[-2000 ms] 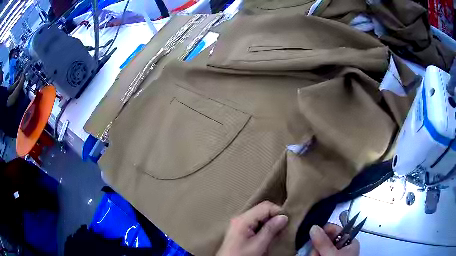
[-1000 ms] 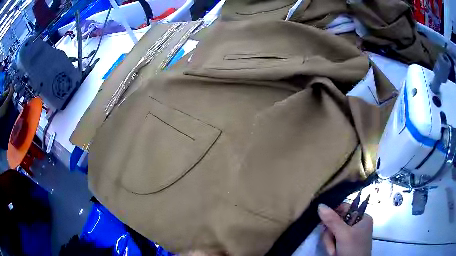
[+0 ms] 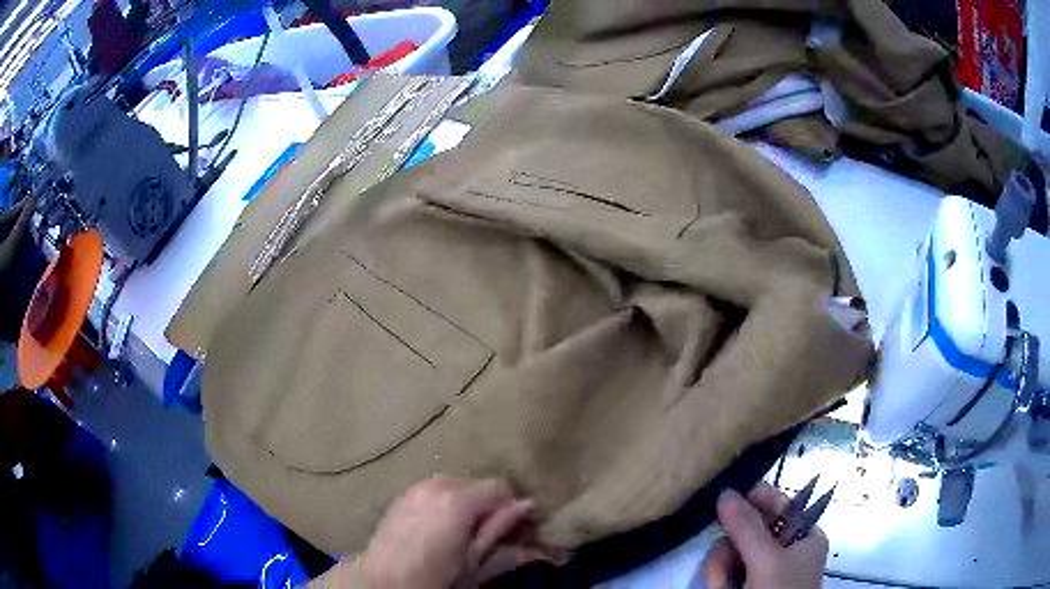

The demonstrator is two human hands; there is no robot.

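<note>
The brown garment body covers the table, with a curved stitched pocket outline at the left and folds bunched in the middle. The black band runs along its near right edge toward the sewing machine head. My left hand pinches the garment's near edge at the bottom centre. My right hand is at the band's edge near the machine, with thread snips held in it, blades pointing up and right. Its fingertips' hold on the band cannot be made out. The needle area is blurred by glare.
Stacked brown strips with glittering lines lie at the back left. More brown garment parts are piled behind the machine. A grey motor, an orange round seat and a white bin stand at the left and back.
My left hand has come back into view at the garment's near edge. The cloth has bunched into folds in the middle, and its right part has shifted. My right hand has moved slightly down and left.
</note>
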